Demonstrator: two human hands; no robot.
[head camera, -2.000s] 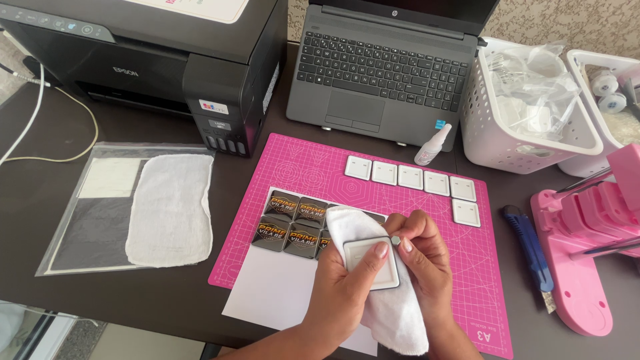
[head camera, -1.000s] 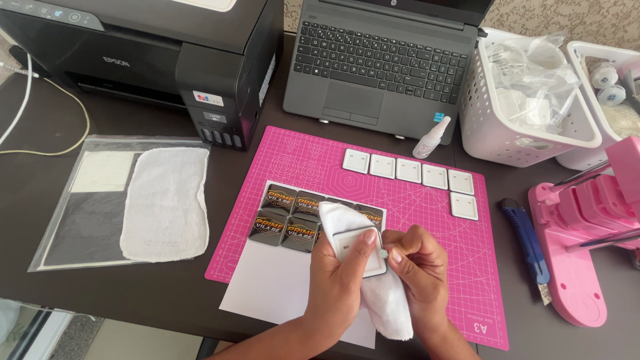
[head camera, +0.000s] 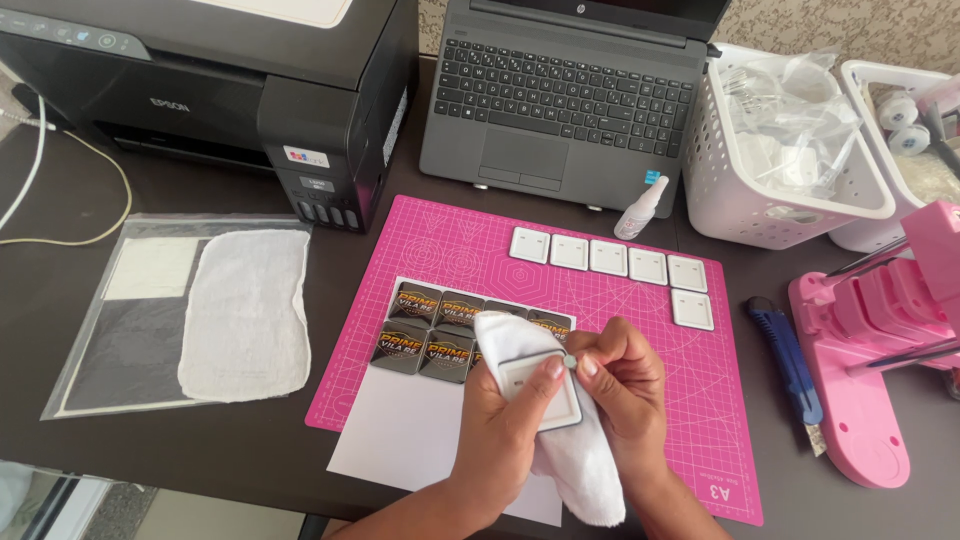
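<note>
My left hand (head camera: 499, 431) grips a square white-backed badge (head camera: 559, 409) together with a white cloth (head camera: 581, 472), its thumb on the badge's back. Between the thumb and finger of my right hand (head camera: 622, 382) is a small round greyish disc (head camera: 570, 361), right at the badge's upper edge. Behind my hands, dark printed square badges (head camera: 448, 355) lie face up in rows on a white paper sheet (head camera: 397, 435). Several white square badge backs (head camera: 569, 252) form a row with one below its right end, on the pink cutting mat (head camera: 720, 420).
A small white bottle (head camera: 641, 210) stands by the laptop (head camera: 555, 105). To the right are a blue utility knife (head camera: 787, 360), a pink press (head camera: 862, 420) and white baskets (head camera: 780, 217). At left, a folded white cloth (head camera: 247, 315) lies on a plastic sleeve (head camera: 135, 352), before a printer (head camera: 195, 112).
Both hands stay around the badge and cloth. The right fingers have shifted slightly at the badge's edge, where the small disc shows more plainly than one second ago.
</note>
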